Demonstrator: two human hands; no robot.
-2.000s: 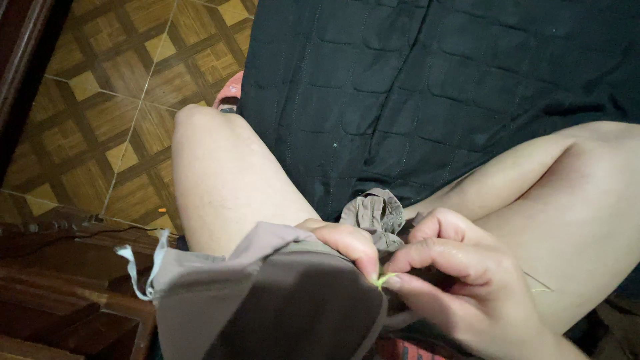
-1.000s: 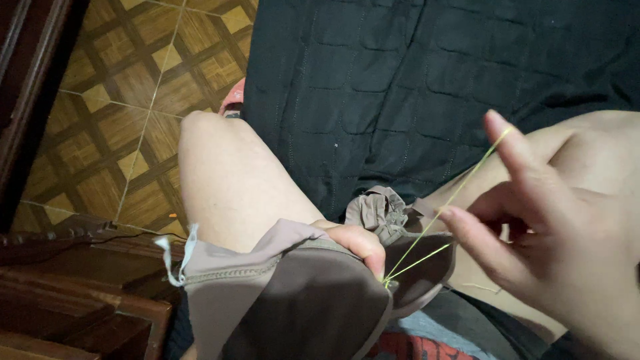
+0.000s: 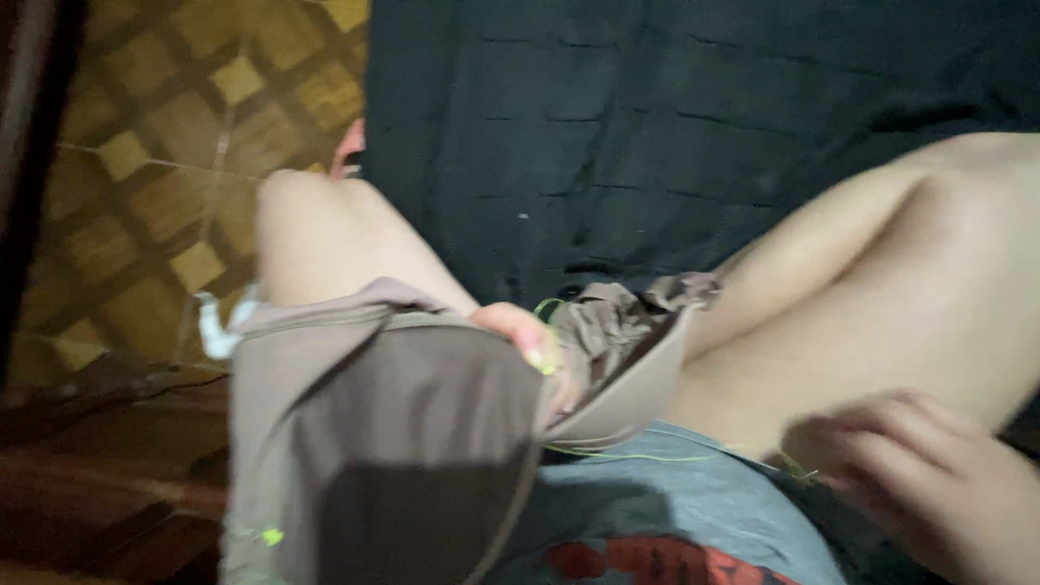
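A taupe bra [image 3: 422,406] with moulded cups lies across my lap, one cup facing up at the left, the other folded at the right. My left hand [image 3: 524,337] pinches the fabric between the cups, close to a small knot of yellow-green thread [image 3: 548,370]. Another bit of bright thread [image 3: 272,536] shows on the band at the lower left. A loose strand [image 3: 634,457] runs right from the bra over my grey shirt. My right hand [image 3: 902,463] is blurred, off to the right of the bra near my thigh; whether its fingers hold anything is unclear.
I sit with bare legs on a dark quilted cover [image 3: 650,106]. Patterned tile floor [image 3: 203,162] shows at the left, with dark carved wooden furniture [image 3: 114,471] below it. A light blue strap [image 3: 215,329] hangs off the bra's left edge.
My right hand was at the thread by the bra, then rose with the yellow-green thread drawn taut; now it is lower and farther right. My left hand still holds the bra's middle.
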